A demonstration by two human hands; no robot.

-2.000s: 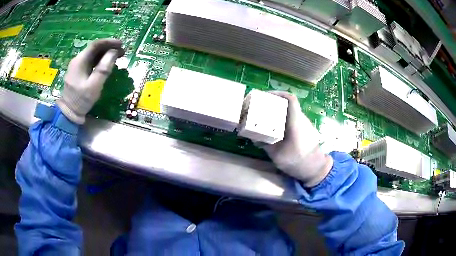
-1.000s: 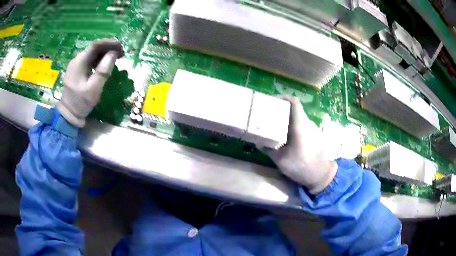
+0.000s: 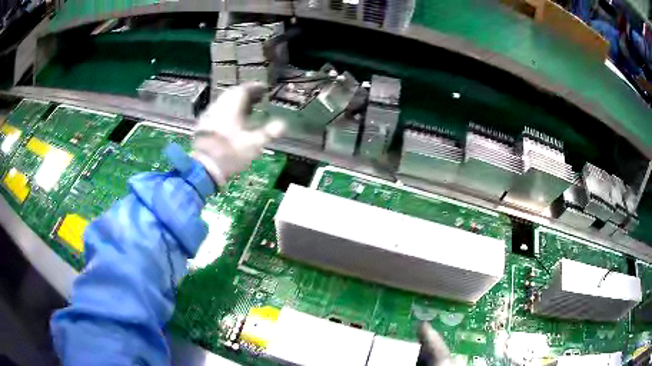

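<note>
My left hand (image 3: 232, 136), in a whitish glove, is raised over the rear shelf edge with thumb and fingers apart and nothing in it. It is beside stacked small heat sinks (image 3: 247, 51). My right hand (image 3: 434, 347) is cut off by the bottom edge, at the right end of a small white heat sink (image 3: 394, 352); its grip is hidden. Another small heat sink (image 3: 322, 339) adjoins that one on the left. Both sit on the green circuit board (image 3: 343, 289), in front of a long finned heat sink (image 3: 389, 243). A yellow piece (image 3: 259, 326) lies to their left.
The green rear shelf (image 3: 443, 86) holds several finned heat sinks with pins up (image 3: 490, 157) and jumbled ones (image 3: 336, 96). Boards with yellow pieces (image 3: 73, 231) lie left. Another board at right bears a finned heat sink (image 3: 590, 289). A metal rail (image 3: 36, 250) runs along the front.
The view has tilted up, showing the shelf. My left hand has moved from above the board to the shelf's heat sinks. My right hand is now mostly out of the picture.
</note>
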